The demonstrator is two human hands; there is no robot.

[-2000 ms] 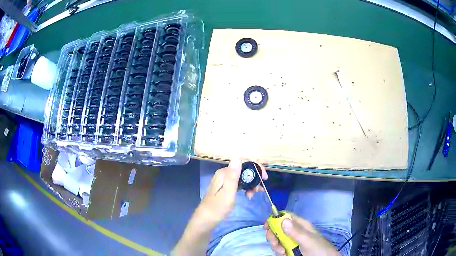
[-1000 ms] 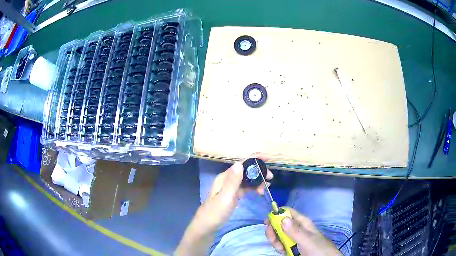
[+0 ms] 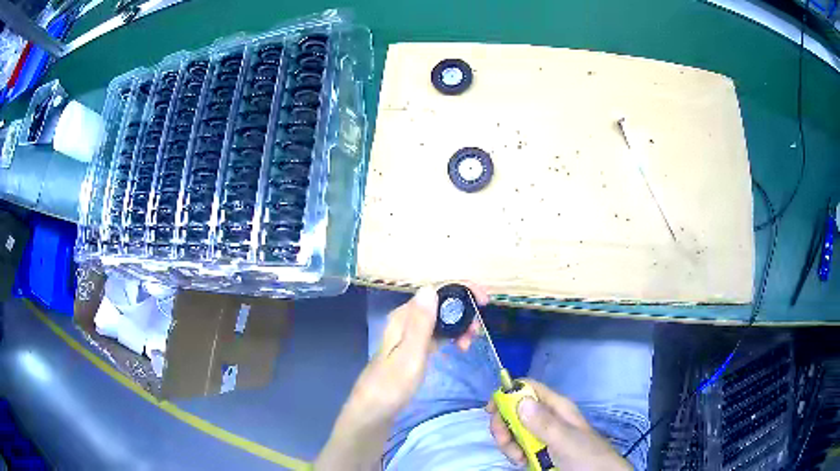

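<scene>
My left hand (image 3: 402,351) holds a small black wheel (image 3: 452,311) with a pale hub at the near edge of the cardboard mat (image 3: 553,212). My right hand (image 3: 543,425) grips a yellow-handled tool (image 3: 518,411) from the right and below. Its long thin metal shaft points up to the wheel's right rim; whether the tip touches the rim cannot be told. Two more black wheels lie on the mat, one at the back (image 3: 451,76) and one nearer the middle (image 3: 471,169).
A clear blister tray (image 3: 341,184) full of black discs stands left of the mat. A slim metal tool (image 3: 649,182) and dark specks lie on the mat. A cable (image 3: 772,230) and a blue-handled tool (image 3: 828,253) are at right. An open carton (image 3: 198,354) stands on the floor.
The held wheel moved slightly right, then back left and up. The tool's tip has shifted from the wheel's upper face to its right rim. Both hands keep their holds.
</scene>
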